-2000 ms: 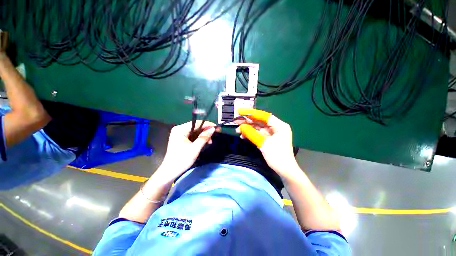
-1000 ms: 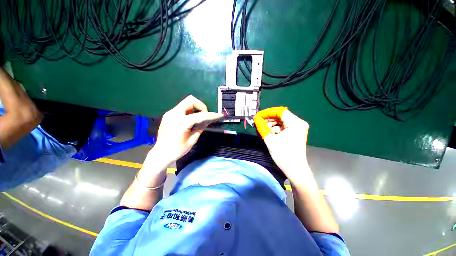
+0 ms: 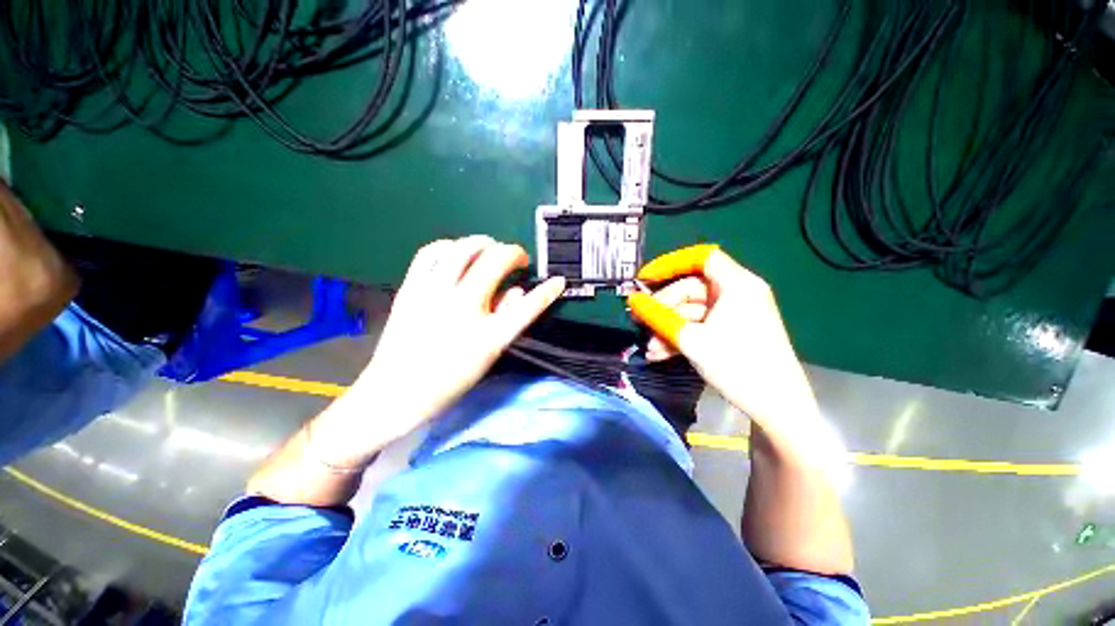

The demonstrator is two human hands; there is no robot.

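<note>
The silver-grey wire-holding fixture [image 3: 633, 159] lies at the table's near edge, its open rectangular frame on the far side and its slotted block with dark bars [image 3: 565, 248] nearest me. My left hand [image 3: 459, 306] rests at the block's near left corner, index fingertip against its edge; whether it pinches a wire is hidden. My right hand [image 3: 709, 312], with orange-yellow finger cots on thumb and finger, pinches thin inner wires [image 3: 636, 289] at the block's near right corner. Black cables [image 3: 569, 357] bunch over my lap below the fixture, with small pale and red ends at their right.
Loops of black cable [image 3: 324, 104] lie at the far left of the green table [image 3: 367, 208], and more loops [image 3: 899, 184] lie at the right. Cables run behind the fixture. Another person's arm [image 3: 31, 281] is at the left edge, beside a blue stool [image 3: 220, 330].
My left hand has gone from holding dark cable ends to the block's near left corner. My right fingertips remain near the right corner. Cables with pale and red ends now lie across my lap.
</note>
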